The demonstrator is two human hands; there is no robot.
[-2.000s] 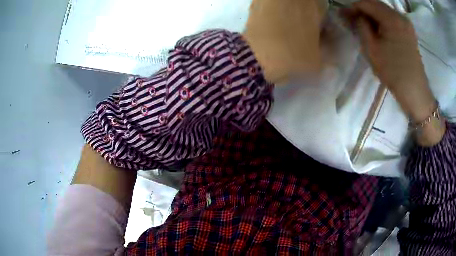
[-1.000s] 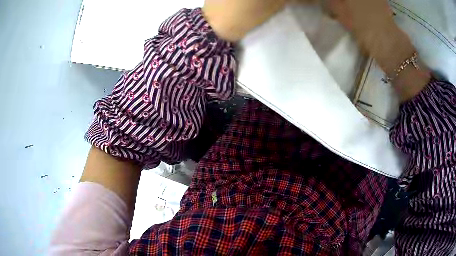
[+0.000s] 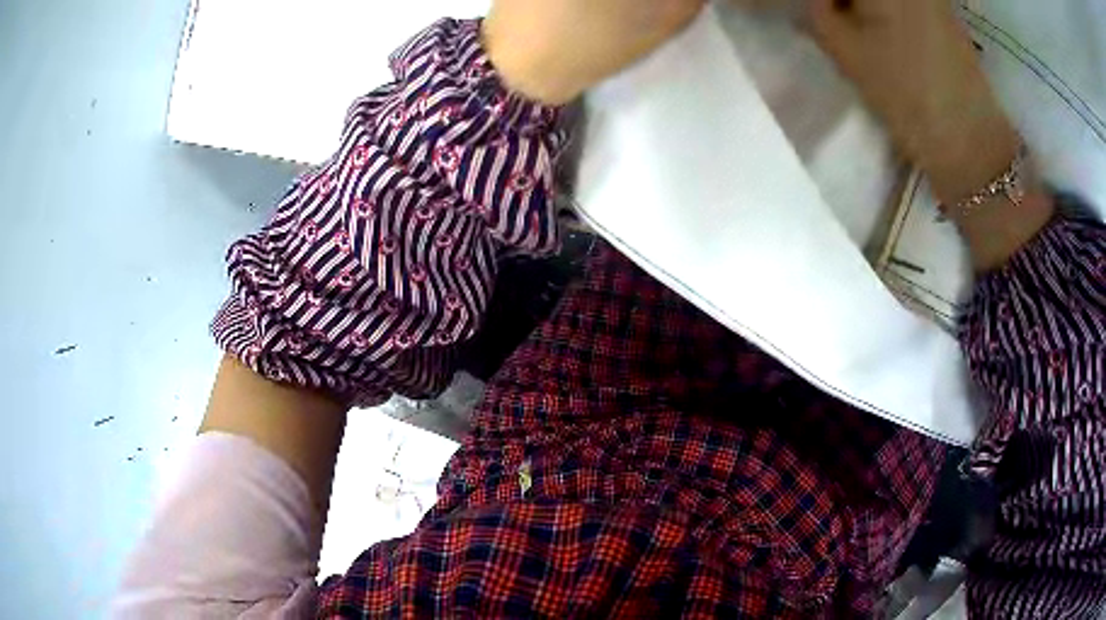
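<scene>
A white garment panel (image 3: pixel 716 206) with dark stitching along its lower edge hangs over my lap, its top running up between my hands. Part of it is folded over a creamier inner layer. A narrow brownish zipper (image 3: pixel 898 218) shows at the right beside the fold. My left hand (image 3: pixel 588 42) is at the top edge, cut off by the frame, with its fingers hidden. My right hand (image 3: pixel 891 73) is at the top right, blurred, over the white cloth; its fingertips are out of the picture or unclear.
A white table (image 3: pixel 279 73) with a corner lies at the upper left. White pieces (image 3: pixel 382 484) with dark lines lie lower left beside my checked apron (image 3: pixel 570 484). More white cloth with double stitching (image 3: pixel 1043 61) is at the upper right.
Since two seconds ago the panel has been folded over, covering much of the zipper. My left hand has moved up and left. Over the last second both hands have hardly moved.
</scene>
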